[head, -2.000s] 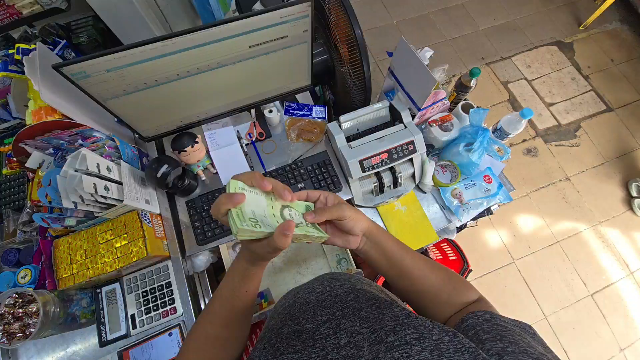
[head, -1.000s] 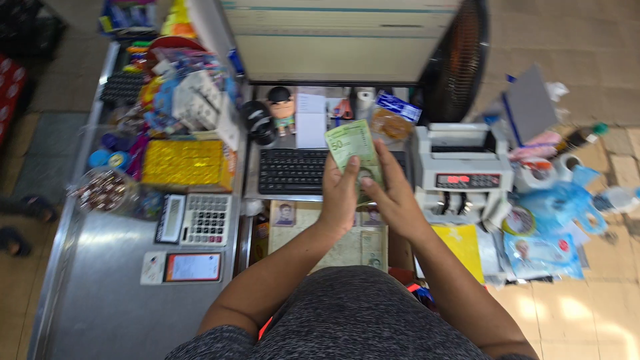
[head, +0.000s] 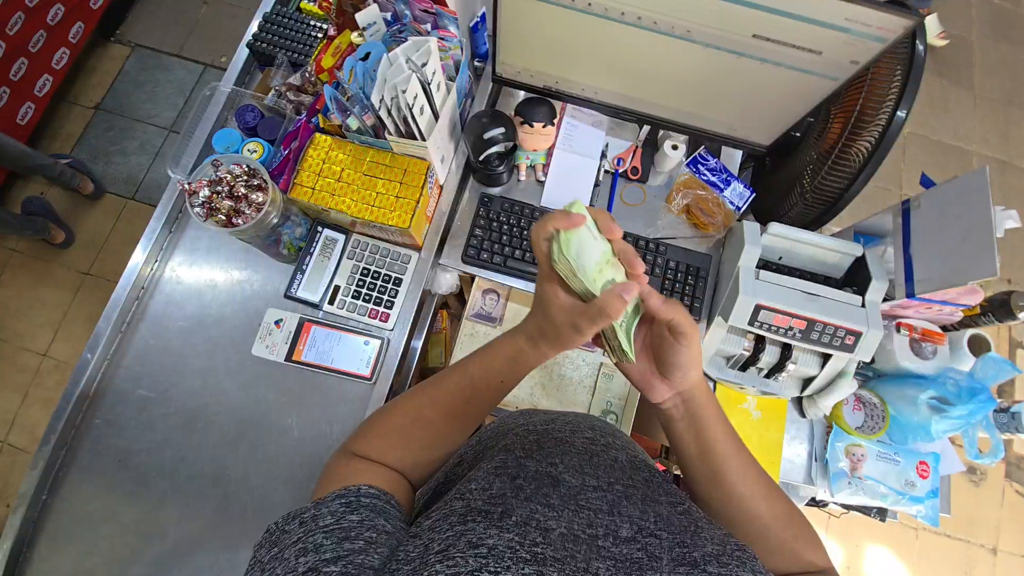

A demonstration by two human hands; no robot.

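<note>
A thick stack of green banknotes [head: 588, 260] is bent lengthwise between my hands, in front of the black keyboard [head: 504, 236]. My left hand [head: 568, 296] wraps around the stack, with its thumb across the near side and fingers behind. My right hand [head: 668, 344] holds the lower right end, its palm beneath and its fingertips close to the left thumb. Below the hands, a pale board [head: 512, 360] bears a few loose banknotes, one a green note [head: 612, 396]. To the right stands a banknote counting machine [head: 792, 308] with a lit display.
A monitor [head: 680, 64] and a black fan [head: 848, 136] stand behind the keyboard. On the left metal counter [head: 216, 448] are a calculator [head: 352, 276], a phone [head: 336, 348], a candy jar [head: 240, 200] and a box of yellow packets [head: 364, 188]. A person's feet [head: 60, 200] show at far left.
The stack, upright and fairly flat between my hands one second ago, is now bent lengthwise and tilted down to the right. The view has turned.
</note>
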